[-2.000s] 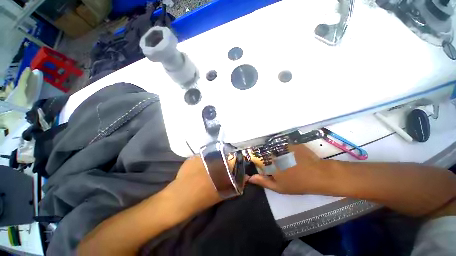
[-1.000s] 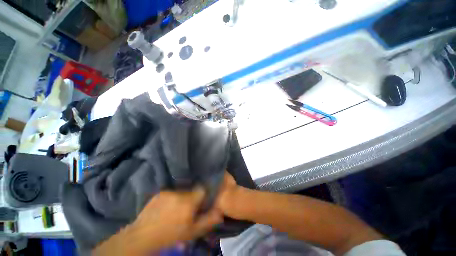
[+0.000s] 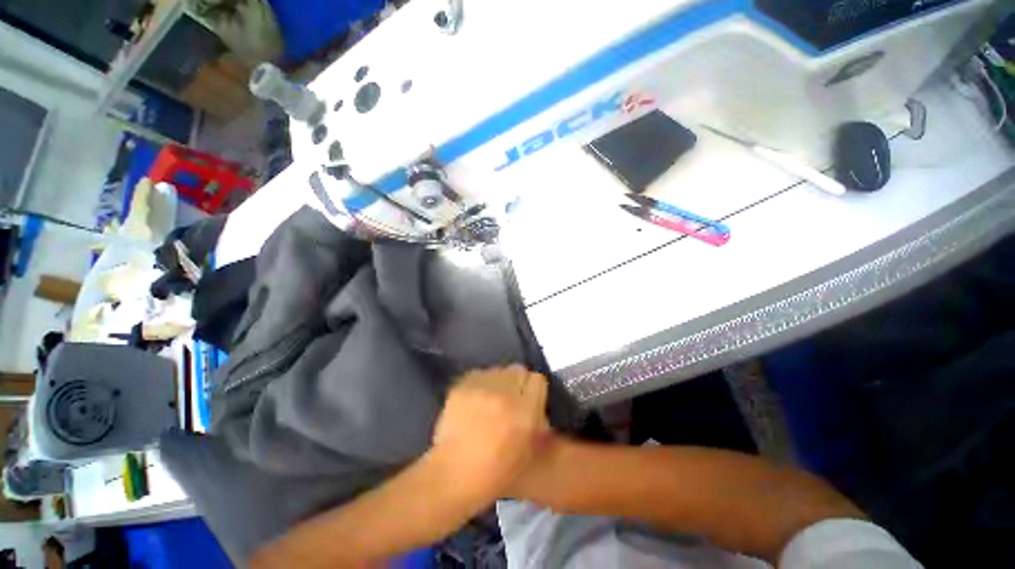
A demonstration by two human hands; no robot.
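Observation:
A dark grey garment [image 3: 334, 367] lies bunched on the white table left of the needle and hangs over the front edge. Its right border runs from under the presser foot [image 3: 481, 236] down to my hands. The white JACK sewing machine [image 3: 534, 106] stands above it. My left hand [image 3: 484, 417] is closed on the garment near the table's front edge. My right hand [image 3: 532, 445] is close against it, mostly hidden behind it, at the garment's border; its fingers do not show clearly.
Thread snips [image 3: 679, 219] with a pink and blue handle lie right of the needle. Near them are a black flat pad [image 3: 642, 148] and a round black knob [image 3: 861, 156]. A measuring tape [image 3: 779, 313] runs along the front edge. A grey motor housing [image 3: 106, 400] stands at left.
Both hands have moved from the needle toward the table's front edge, drawing the garment's border with them. The view has shifted, showing the snips and pad more fully.

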